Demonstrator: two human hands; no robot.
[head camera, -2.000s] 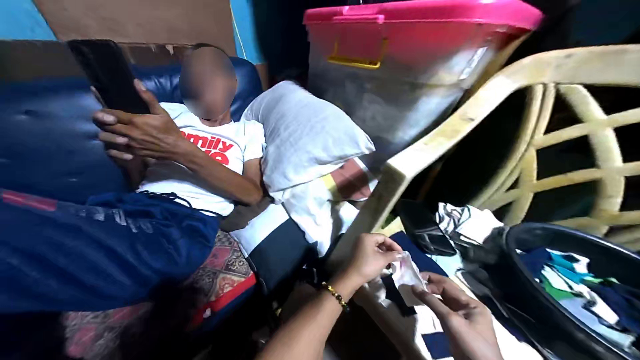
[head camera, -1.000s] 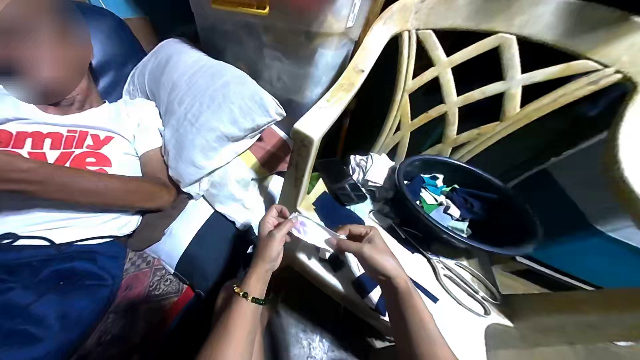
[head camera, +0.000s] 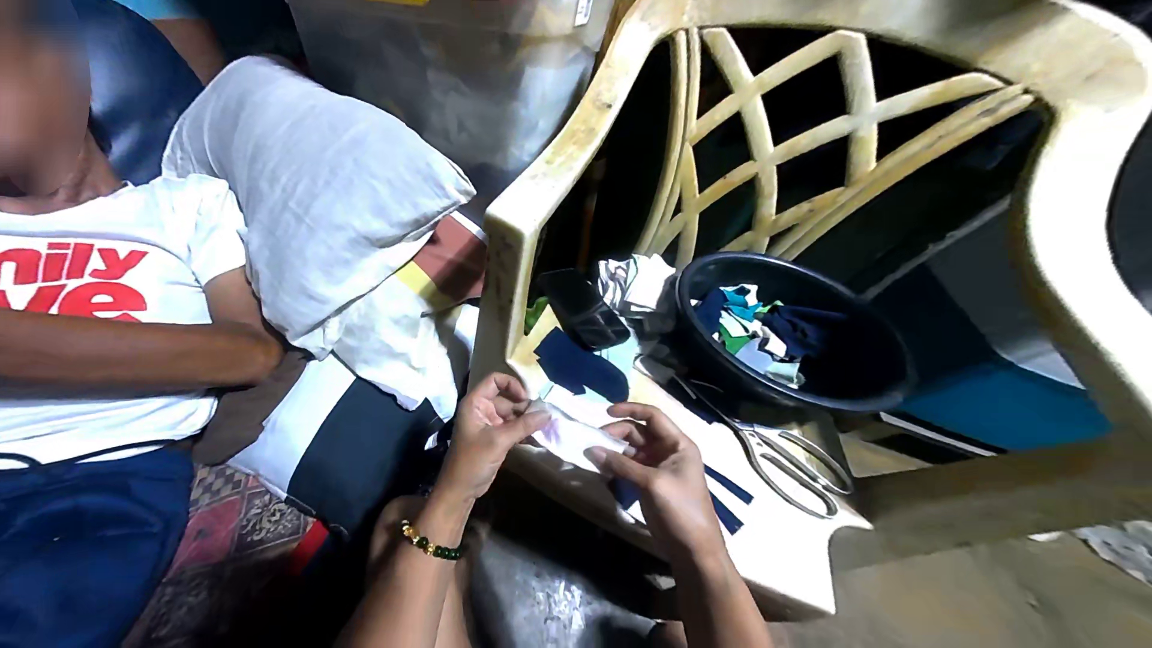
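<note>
A small white fabric piece with a faint purplish mark (head camera: 569, 436) is stretched between my two hands, above the seat of a cream plastic chair. My left hand (head camera: 486, 432), with a beaded bracelet at its wrist, pinches one end between thumb and finger. The other end is pinched by my right hand (head camera: 655, 463). Metal scissors (head camera: 792, 463) lie on the seat to the right, beside dark blue fabric strips (head camera: 727, 499). Behind my hands are a dark blue fabric piece (head camera: 580, 364) and a black object (head camera: 583, 309). A black basin (head camera: 864, 382) holds several coloured fabric scraps (head camera: 751, 333).
The chair's armrest (head camera: 562, 180) and lattice back (head camera: 765, 153) rise around the seat. On the left a person in a white shirt (head camera: 99, 243) reclines beside a grey-white pillow (head camera: 315, 189). A translucent plastic bin (head camera: 450, 81) stands behind. A striped cloth bundle lies next to the chair.
The view has turned right and downward since two seconds ago, bringing the basin and scissors more fully into sight. Both hands still hold the white fabric piece, now spread flatter than at first.
</note>
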